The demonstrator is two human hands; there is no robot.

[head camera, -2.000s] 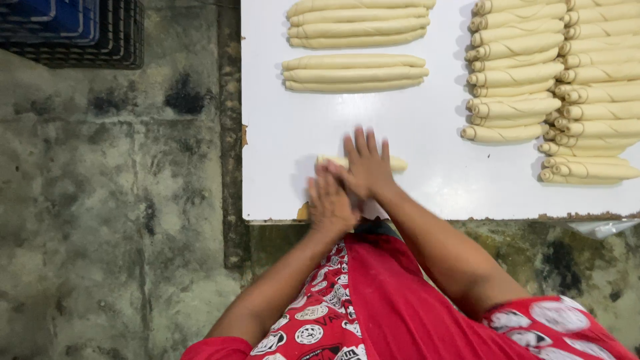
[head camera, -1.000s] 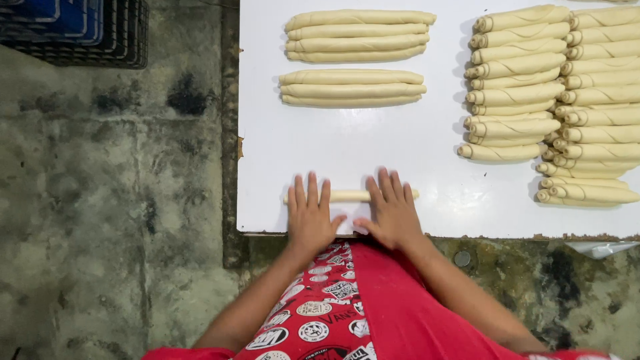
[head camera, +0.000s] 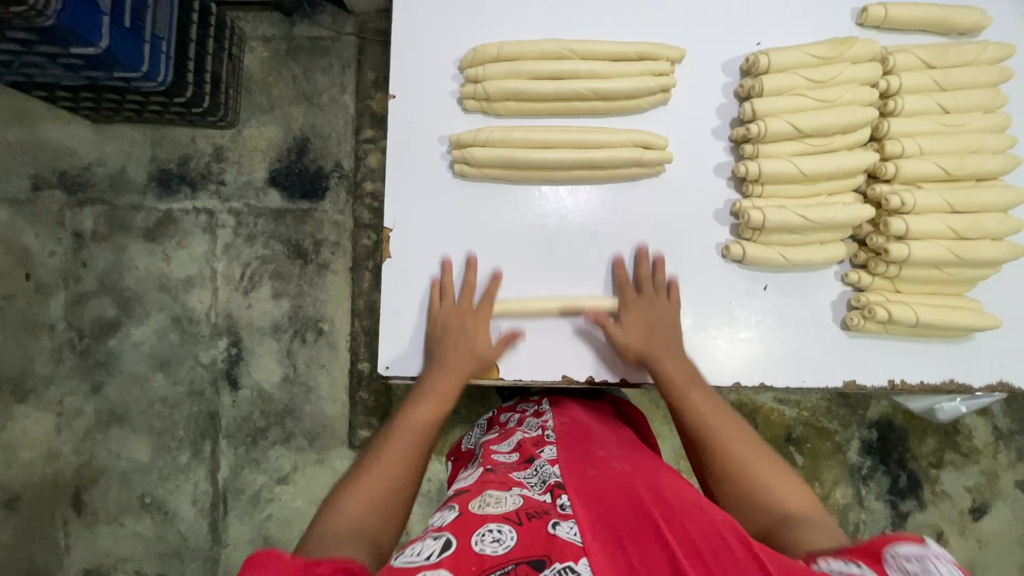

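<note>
A thin dough rope (head camera: pixel 554 307) lies left to right near the front edge of the white table (head camera: pixel 560 232). On its left end rests my left hand (head camera: pixel 462 324), palm down with fingers apart. My right hand (head camera: pixel 646 320) lies flat over the right end, fingers also apart. Both palms press on the rope without gripping it, and its ends are hidden beneath them. Beyond my hands lie two groups of long dough rolls, a nearer group (head camera: pixel 560 158) and a farther one (head camera: pixel 570 90).
Rolled, spiral-ended dough pieces (head camera: pixel 808 168) are stacked at the right, beside a second stack (head camera: pixel 948 200). One more piece (head camera: pixel 924 18) lies at the back right. Plastic crates (head camera: pixel 160 72) stand on the floor at upper left. The table's front edge (head camera: pixel 608 381) is chipped.
My hands were close together on a short dough piece two seconds ago. They have since spread apart to left and right, and the dough is longer and thinner.
</note>
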